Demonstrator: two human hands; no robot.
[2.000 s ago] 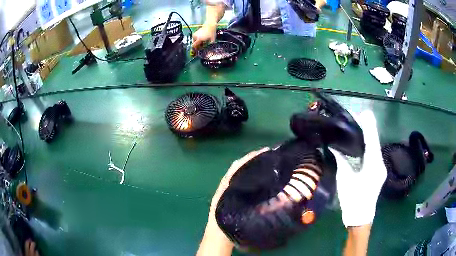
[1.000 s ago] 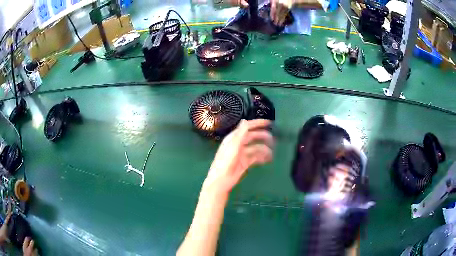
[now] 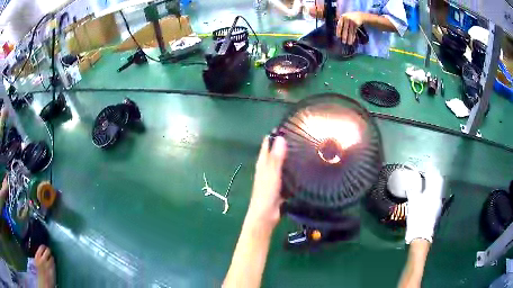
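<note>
A desk fan is raised in front of me, its round black grille with a copper-orange centre facing me. Its dark base with an orange spot shows below the head. My left hand, bare, holds this fan by the left rim. My right hand, in a white glove, rests at a second fan lying on the green bench to the right; its fingers are over the round back. Whether they grip it is blurred.
Another fan lies at the left and a further one at the far right edge. A pale forked strand lies on the bench. A metal post stands at the right. Across the divider are a loose grille and a person's hand.
My left hand has taken hold of the fan from the bench and raised it. The fan that my right hand held now lies on the bench at the right. The view has shifted left.
</note>
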